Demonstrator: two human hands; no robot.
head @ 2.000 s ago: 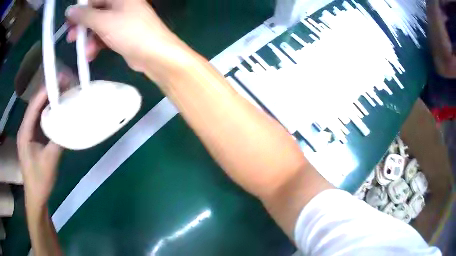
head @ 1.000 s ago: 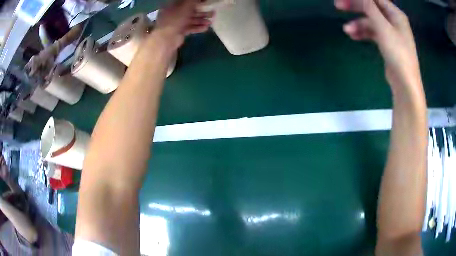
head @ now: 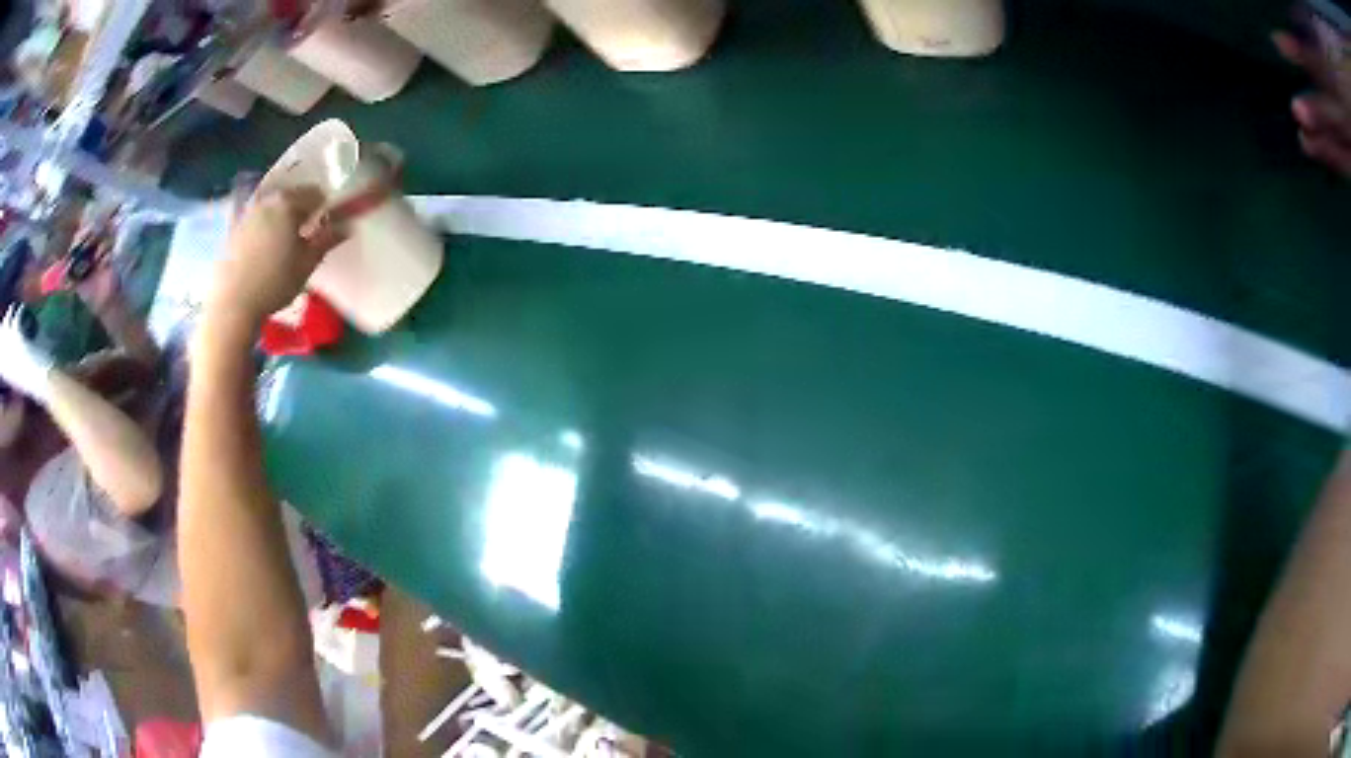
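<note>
A beige bucket (head: pixel 382 267) with a brown strap (head: pixel 360 203) lies tilted at the bench's upper left, its open end toward the upper left. My left hand (head: pixel 279 249) is at its rim and strap, fingers closed on it; the fingertips are partly blurred. My right forearm shows at the lower right edge. Fingers, apparently of my right hand (head: pixel 1319 96), show at the top right edge; the rest is cut off, and whether they hold anything cannot be told.
Several beige buckets (head: pixel 482 33) stand in a row beyond the white rail (head: pixel 830 255), one (head: pixel 936 22) farther right. A red tray (head: pixel 302 326) sits beside the held bucket. Another person's arm (head: pixel 107 437) is at left. A carton of jumbled off-white parts (head: pixel 519 711) is below the green bench edge.
The view has swung left. My left hand has come from the far buckets to the strapped bucket and taken hold of it. My right hand has moved to the picture's right edge.
</note>
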